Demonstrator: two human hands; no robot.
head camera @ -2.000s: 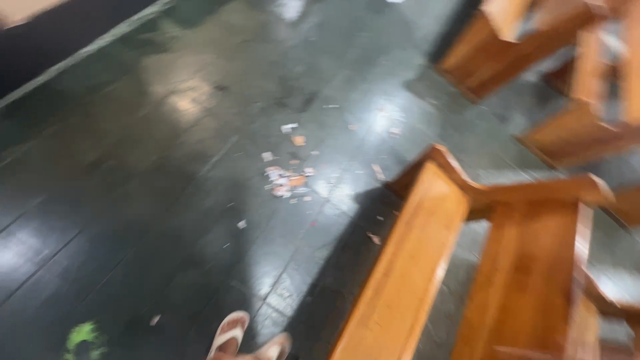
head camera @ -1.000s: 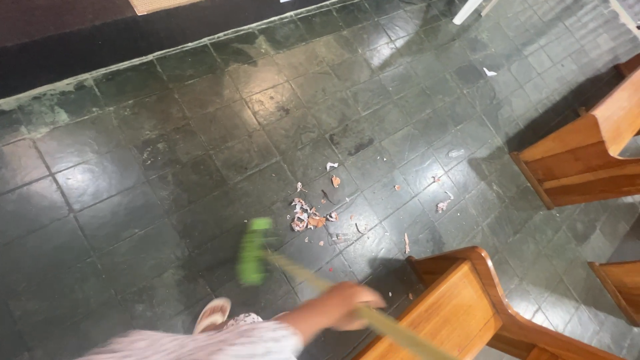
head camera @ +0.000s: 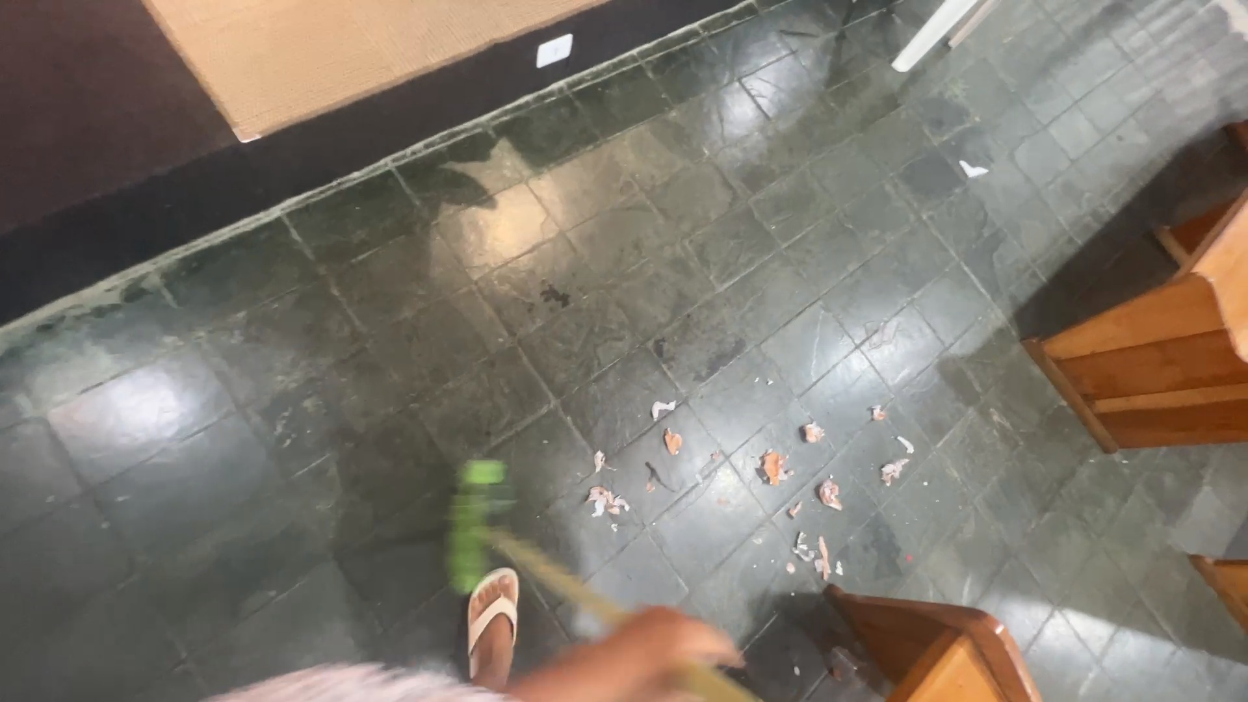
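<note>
My left hand point(head camera: 639, 655), blurred, comes in from the bottom edge, wrapped around the wooden handle point(head camera: 556, 575) of a broom. The broom's green head point(head camera: 475, 526) is low over the dark stone floor, just above my sandalled foot point(head camera: 492, 619), and blurred too. To its right lie scattered scraps: a pale bunch point(head camera: 606, 501), an orange-brown piece point(head camera: 773, 467), a pinkish one point(head camera: 829, 493) and several smaller bits. The handle runs out of view at the bottom. My right hand is not in view.
Wooden benches stand at the right point(head camera: 1150, 370) and lower right point(head camera: 941, 634). A dark raised step point(head camera: 390, 122) with a beige mat point(head camera: 370, 58) borders the floor at upper left. White legs point(head camera: 931, 34) stand at the top; a white scrap point(head camera: 972, 170) lies below them.
The broom and my left hand have come into view since the first frame. Since the second, the scraps have spread from a tight pile into a looser scatter.
</note>
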